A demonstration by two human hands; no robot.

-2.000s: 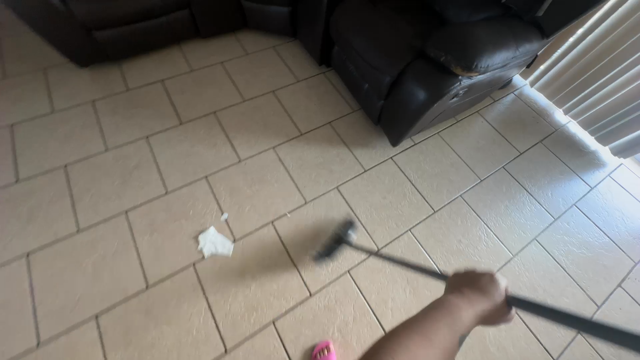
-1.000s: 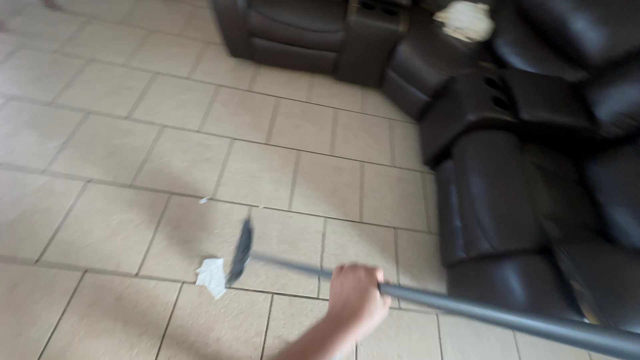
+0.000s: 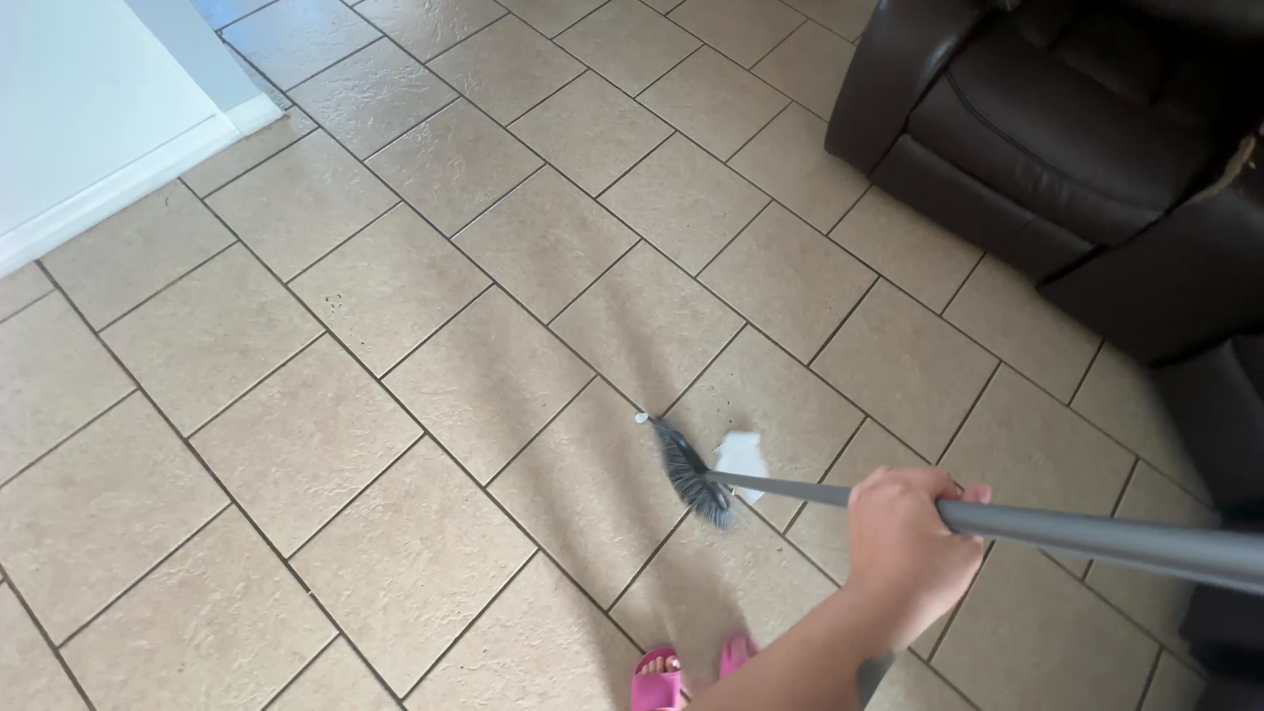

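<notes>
My left hand point(image 3: 913, 543) is closed around the grey pole point(image 3: 1086, 538) of a broom, back of the hand upward. The pole runs from the right edge down to the broom head point(image 3: 691, 474), whose dark grey bristles are at the floor. Just right of the bristles a crumpled white paper or tissue point(image 3: 741, 459) lies on the tiles, partly behind the pole. A small white scrap point(image 3: 642, 418) is by the upper tip of the bristles. My right hand is out of view.
Dark brown leather recliner seating point(image 3: 1027, 148) stands at the upper right. A white wall with a baseboard point(image 3: 128, 178) juts in at the upper left. Small dark crumbs point(image 3: 334, 301) lie on the beige tile floor. My feet in pink sandals point(image 3: 657, 681) are at the bottom.
The broom head was right of the white paper in both earlier frames; now it is on the paper's left, beside the small scrap. The view has turned a lot. My left hand keeps its hold.
</notes>
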